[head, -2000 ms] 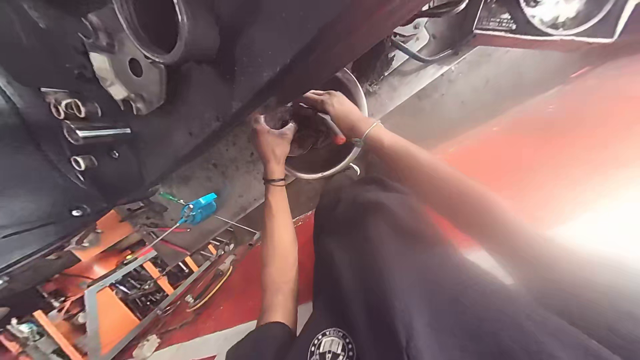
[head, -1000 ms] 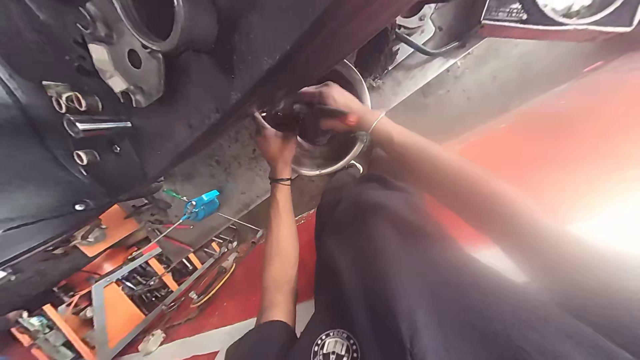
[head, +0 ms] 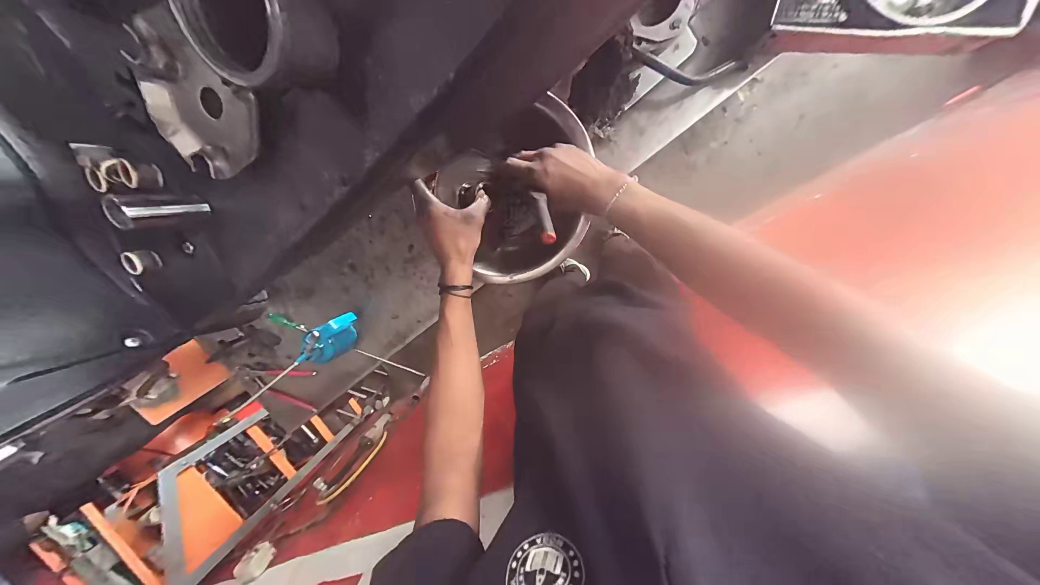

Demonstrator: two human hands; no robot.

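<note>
A round metal basin [head: 578,244] stands on the grey floor beside a dark vehicle panel. Over its left side, my left hand [head: 451,223] grips a rounded metal part [head: 463,175] with a hole, thumb on its near edge. My right hand [head: 565,179] is over the basin, fingers curled around a thin dark thing that is too blurred to name. Just below that hand a red-tipped handle [head: 547,223] sticks out; whether the hand holds it, I cannot tell. Dark contents lie in the basin.
At the upper left a metal plate with a hole [head: 211,134] and several cylindrical metal pieces [head: 154,210] rest on the dark panel. Lower left are an orange and grey tool tray [head: 203,512] and a blue oil can [head: 331,337] with a long spout. A shoe [head: 575,270] is near the basin.
The hands were close together over the basin; now they are farther apart, and the round part in my left hand shows more plainly.
</note>
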